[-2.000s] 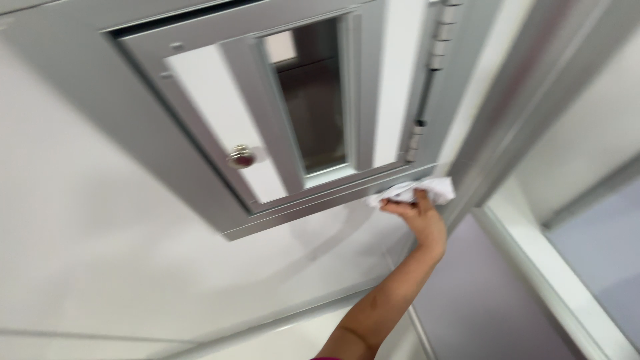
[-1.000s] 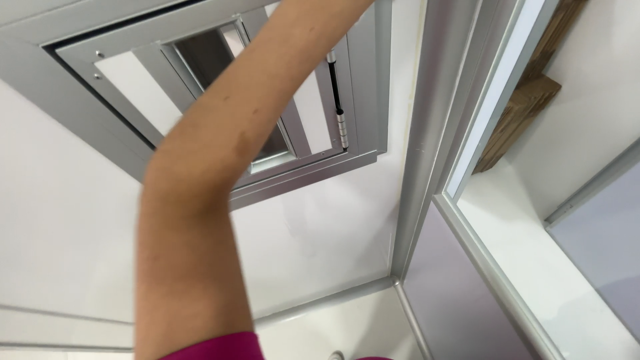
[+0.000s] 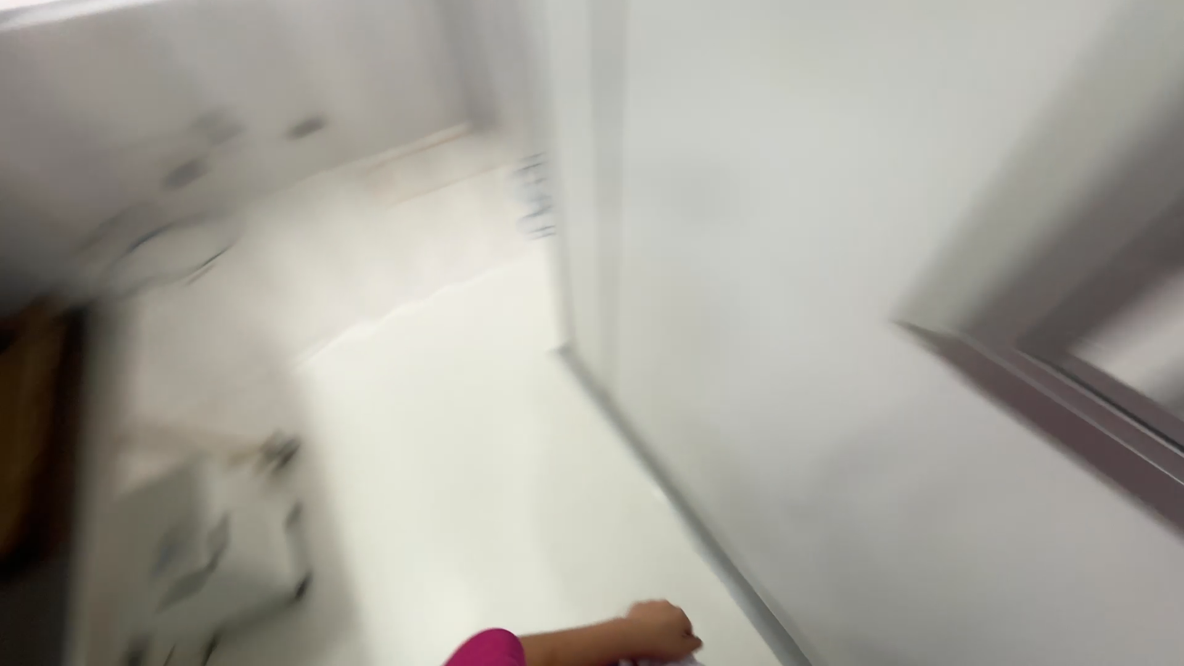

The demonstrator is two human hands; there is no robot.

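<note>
My left hand [image 3: 664, 631] is at the bottom edge of the head view, right of centre, with its forearm reaching in from a magenta sleeve [image 3: 487, 649]. The fingers are curled, and a bit of white cloth [image 3: 683, 660] shows under them, mostly cut off by the frame. A smooth white panel wall [image 3: 758, 388] rises to the right of the hand. My right hand is out of view. The picture is strongly blurred.
At right, a grey metal frame [image 3: 1036, 398] projects from the panel. A grey strip [image 3: 684, 518] runs along the panel's foot beside the pale floor [image 3: 462, 462]. Lower left are a blurred whitish boxy object [image 3: 231, 555] and a brown thing [image 3: 32, 416].
The view has swung away from the grey-framed hatch. My left arm, raised across the hatch earlier, is now low in the frame. The white cloth was pressed to the hatch frame two seconds ago.
</note>
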